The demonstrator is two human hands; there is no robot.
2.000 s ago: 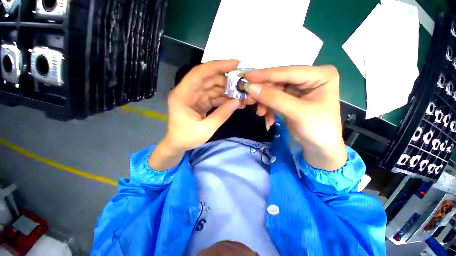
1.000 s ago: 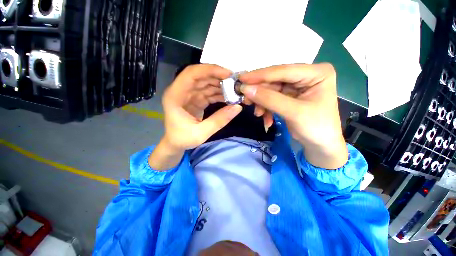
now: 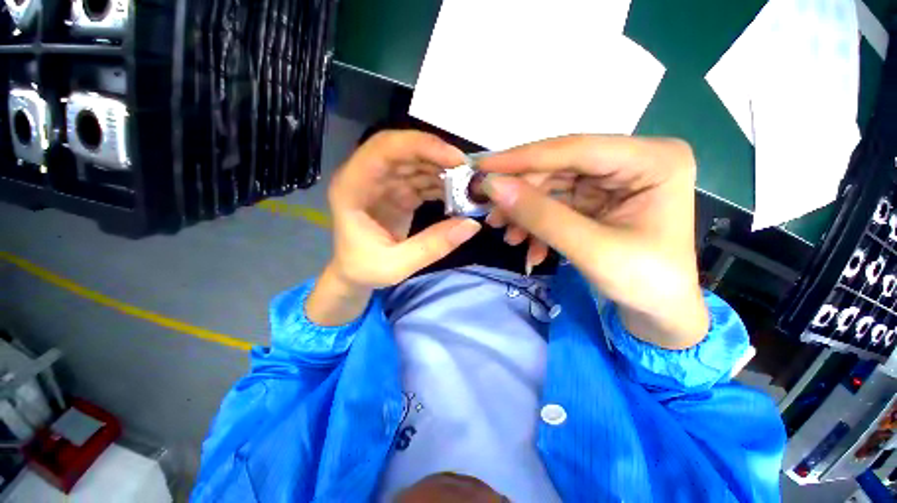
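A small silver metal housing (image 3: pixel 460 189) with a dark round opening is held in the air above my lap, between the fingertips of both hands. My left hand (image 3: pixel 384 211) is bare and holds its left side, with the thumb at the lower edge and fingers at the top. My right hand (image 3: pixel 620 211) is bare and has its thumb and index finger at the right side, over part of the opening. These fingers hide the housing's right part. I cannot tell whether they hold a separate small piece.
A tall stack of black trays (image 3: pixel 236 108) stands at the left, with housings (image 3: pixel 98 130) in its pockets. White sheets (image 3: pixel 536 74) lie on the green bench (image 3: pixel 674 29). A black tray (image 3: pixel 858 303) of housings is at the right. A red box (image 3: pixel 74 442) is at the lower left.
The housing has been turned between my fingertips, and its angle differs from before. Both hands stay on it. The whole view has shifted slightly, with the bench and right tray further right.
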